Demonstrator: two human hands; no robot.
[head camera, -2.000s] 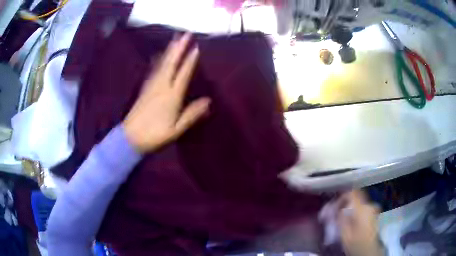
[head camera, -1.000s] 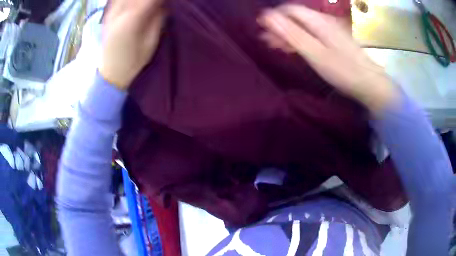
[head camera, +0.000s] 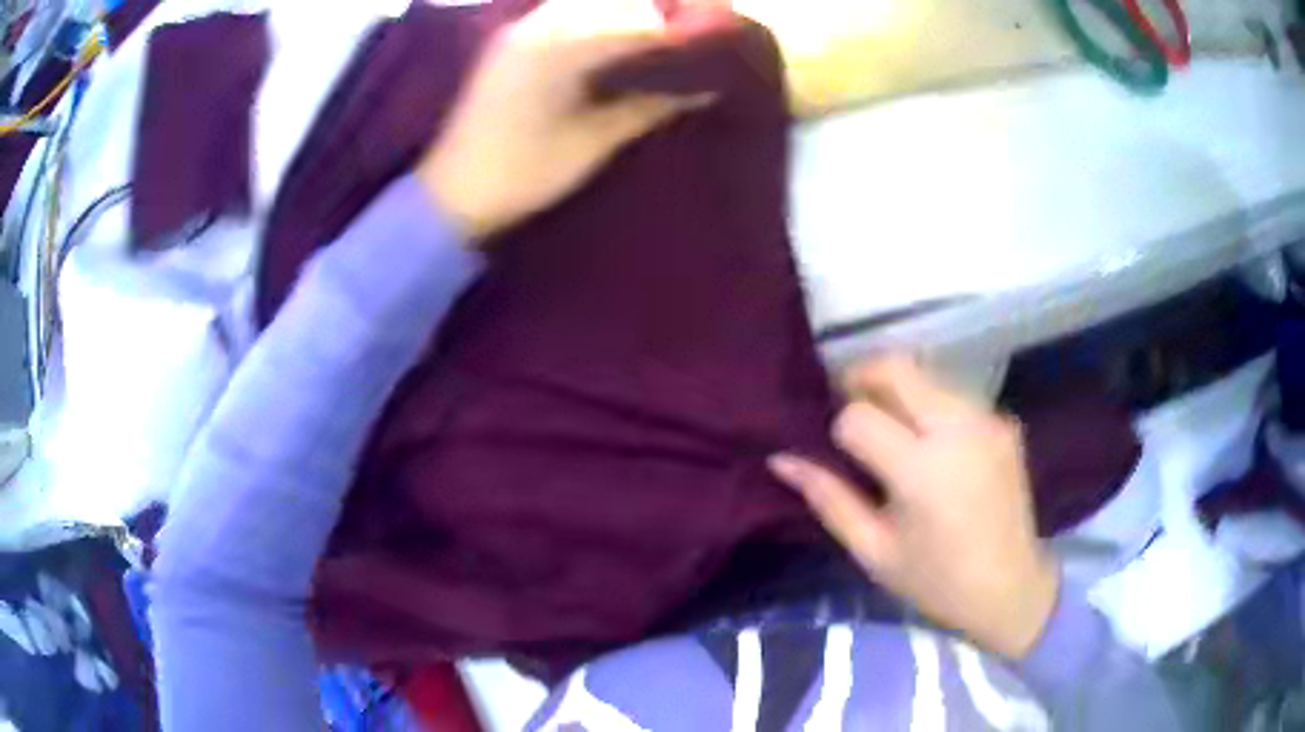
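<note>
The maroon garment body (head camera: 616, 315) lies on the machine table and hangs over its front edge towards my lap. My left hand (head camera: 551, 115) is on its upper part near the top of the view, thumb and fingers around a raised fold of the cloth. My right hand (head camera: 930, 493) is at the cloth's right side by the table edge, with thumb and fingers pinching the cloth; the fingertips are partly blurred. The needle area is out of view above.
Scissors with green and red handles (head camera: 1123, 36) lie at the top right. A separate maroon piece (head camera: 198, 129) lies on pale cloth (head camera: 136, 372) at the left. Red cloth (head camera: 441, 704) shows below. The curved table edge (head camera: 1059, 286) runs right. More pale cloth (head camera: 1181, 558) lies lower right.
The maroon cloth, spread wide and lifted towards me a second ago, now lies narrower on the table. My left hand has moved right; my right hand has moved down to the cloth's right edge.
</note>
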